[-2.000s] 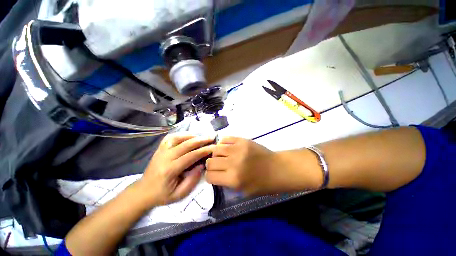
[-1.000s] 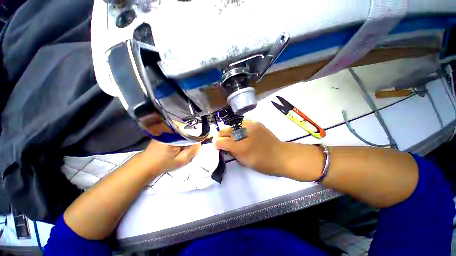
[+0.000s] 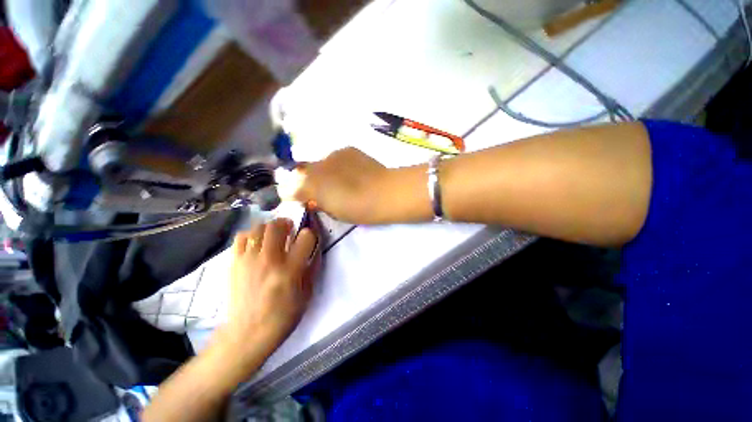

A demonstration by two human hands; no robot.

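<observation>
The sewing machine head, white with blue and brown bands, stands at the upper left, blurred. My right hand is by the needle area with fingers bent; its fingertips are at a dark garment edge. My left hand lies over the white quilted lining, its fingertips at the same dark edge just in front of the needle area. The needle and presser foot cannot be made out clearly. The dark grey garment shell is heaped left of the needle.
Thread snips lie on the white table behind my right wrist. A grey cord and a yellow-brown handled tool are at the upper right. A ruler-like strip runs along the table's front edge.
The view has turned and shifted, so the machine now shows further left and tilted. My left hand has come flatter over the lining, fingers pointing to the needle. My right hand remains by the needle area.
</observation>
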